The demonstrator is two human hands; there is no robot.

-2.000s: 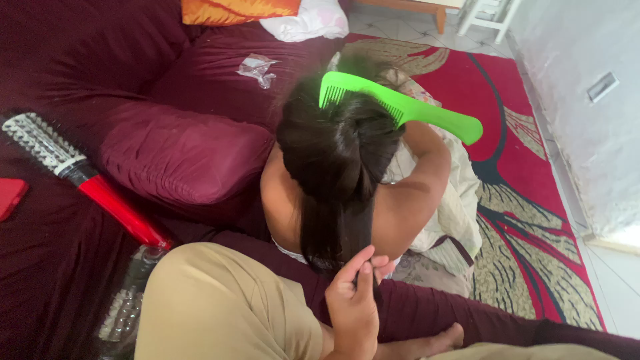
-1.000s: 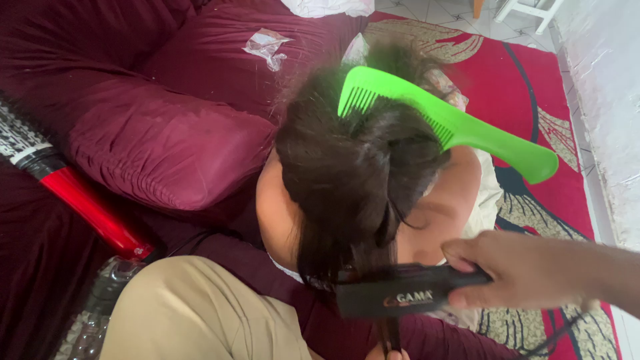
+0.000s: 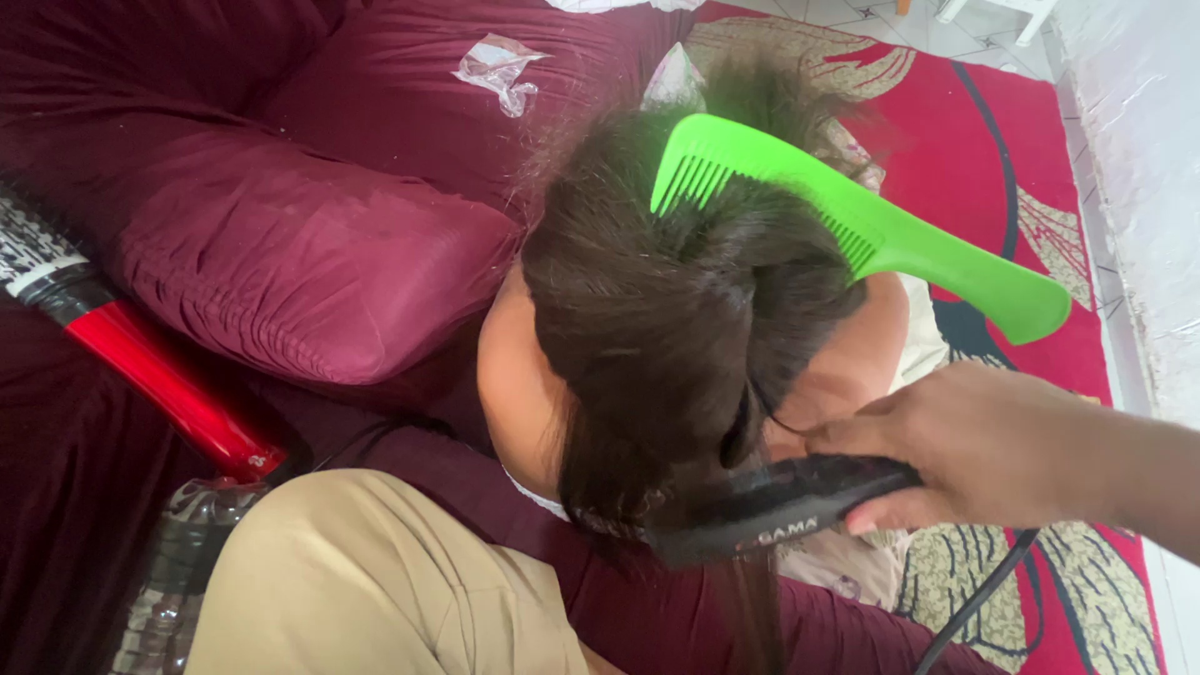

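Observation:
My right hand (image 3: 966,450) grips a black GA.MA hair straightener (image 3: 787,511), which lies across a lock of dark hair (image 3: 750,600) behind the seated person's neck. Motion blurs the tool, and whether its plates are closed on the lock I cannot tell. The person's dark hair (image 3: 647,347) is gathered upward, with a bright green comb (image 3: 891,230) stuck through its top, its handle pointing right. My left hand is out of sight in this frame.
A red hot-air brush (image 3: 173,384) lies on the maroon-covered sofa (image 3: 375,112) at left, near a clear plastic bottle (image 3: 173,581). My knee (image 3: 375,581) is at the lower middle. A power cord (image 3: 975,600) hangs over the red patterned rug (image 3: 1022,141). Clear plastic wrap (image 3: 502,70) lies on the sofa.
The straightener, absent two seconds ago, came into view in my right hand one second ago. A hand that held the hair ends at the bottom is no longer seen. The view is closer now.

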